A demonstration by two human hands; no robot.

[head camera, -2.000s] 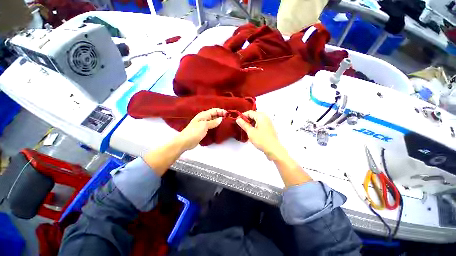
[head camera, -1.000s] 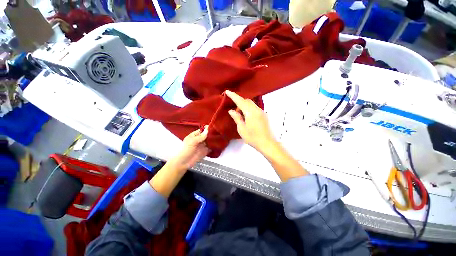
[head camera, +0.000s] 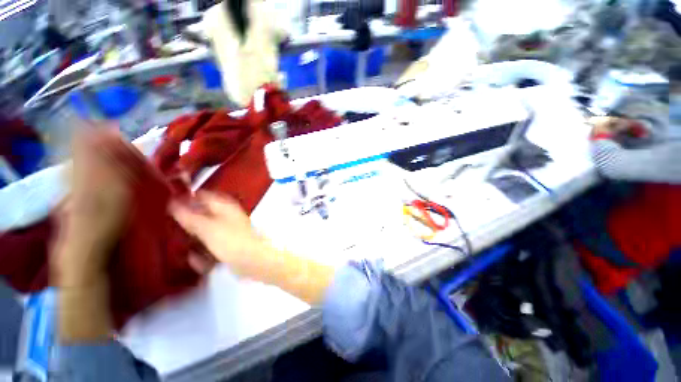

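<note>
The dark red garment piece (head camera: 149,231) is at the left, partly lifted off the table and blurred. My left hand (head camera: 93,201) is raised at its left part, heavily blurred, so its fingers and grip cannot be made out. My right hand (head camera: 213,224) is at the cloth's right edge, with thumb and fingers on the cloth. More red cloth (head camera: 243,160) lies in a heap behind. The scissors (head camera: 427,215) with yellow and red handles lie on the table right of my right hand.
The white sewing machine (head camera: 478,119) with a blue stripe stands behind the scissors. A dark cord (head camera: 464,240) lies by them. The table's front edge (head camera: 299,321) runs diagonally below. Another person's sleeve (head camera: 635,163) shows at the far right, with red cloth (head camera: 650,231) below it.
The view has swung to the right, so the machine and scissors sit further left. Both hands have come up from the low pinch on the cloth, and the cloth between them is lifted.
</note>
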